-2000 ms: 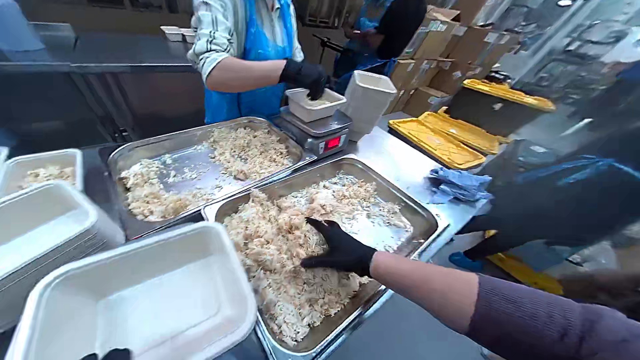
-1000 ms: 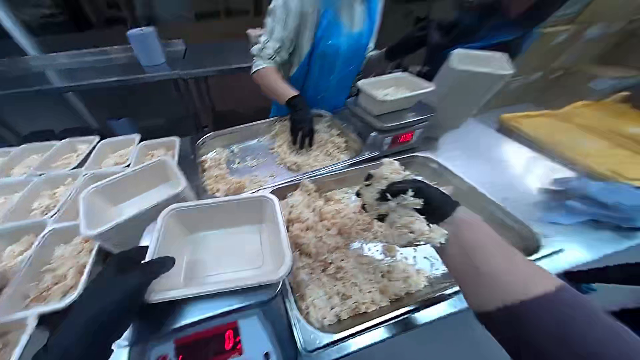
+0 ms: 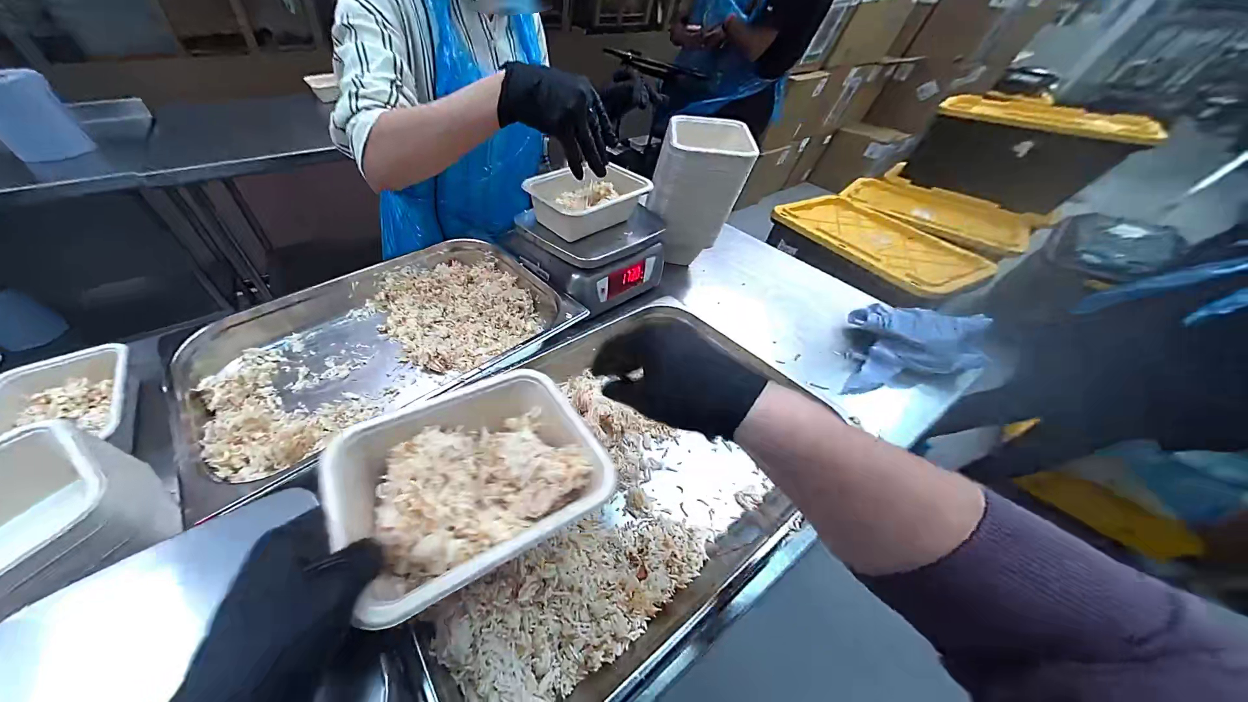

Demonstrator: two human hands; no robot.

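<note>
My left hand [image 3: 292, 604], in a black glove, grips the near left side of a pale fiber food tray [image 3: 361, 458]. A heap of cooked rice [image 3: 478, 487] lies in it, and it is tilted above the near steel pan [image 3: 721, 595]. My right hand [image 3: 682, 380], black-gloved, is over the far part of that pan, fingers curled; whether rice is in them cannot be told. Loose rice [image 3: 585, 604] covers the pan's near end. A second steel pan [image 3: 341, 302] with two piles of rice stands to the left.
Across the table a co-worker's gloved hand [image 3: 565, 112] is above a tray [image 3: 585, 219] on a scale [image 3: 624, 278]. Stacked trays [image 3: 707, 175] stand beside it, others [image 3: 88, 497] at left. A blue cloth [image 3: 907, 341] lies at right; yellow-lidded crates [image 3: 877, 244] are behind.
The tray in my left hand was empty and now holds rice; it has moved over the near pan. My right hand held a clump of rice a second ago. The view has swung.
</note>
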